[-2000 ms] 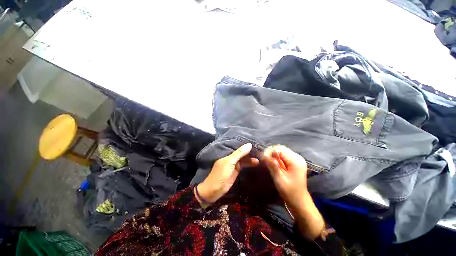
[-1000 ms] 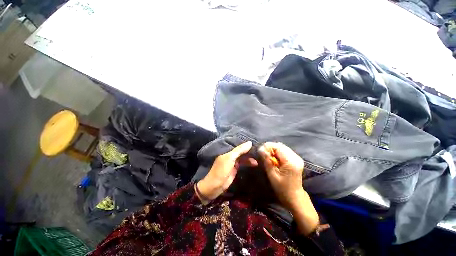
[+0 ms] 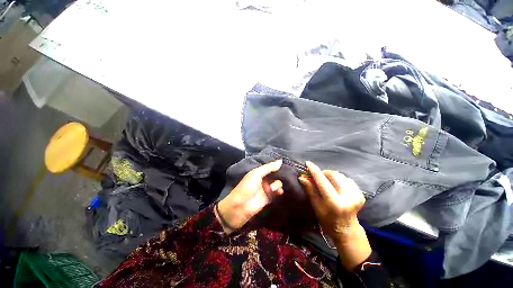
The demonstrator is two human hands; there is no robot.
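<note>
A grey denim garment lies over the near edge of the table, with a stitched chest pocket bearing a yellow embroidered logo at its right part. My left hand pinches the garment's stitched edge between thumb and fingers. My right hand holds the same seam a little to the right, thumb and fingertips on the cloth. A bit of orange shows under the right fingers; the rest of that item is hidden in the palm. No loose thread can be made out.
The large white table fills the top. More grey and black garments lie crumpled behind and right. On the left are a round wooden stool, a dark cloth heap, a green crate and a pale plastic bin.
My right hand has moved slightly right and down, away from my left fingertips, and now lies flatter along the seam. My left hand stays near the same spot, with its fingers a little lower.
</note>
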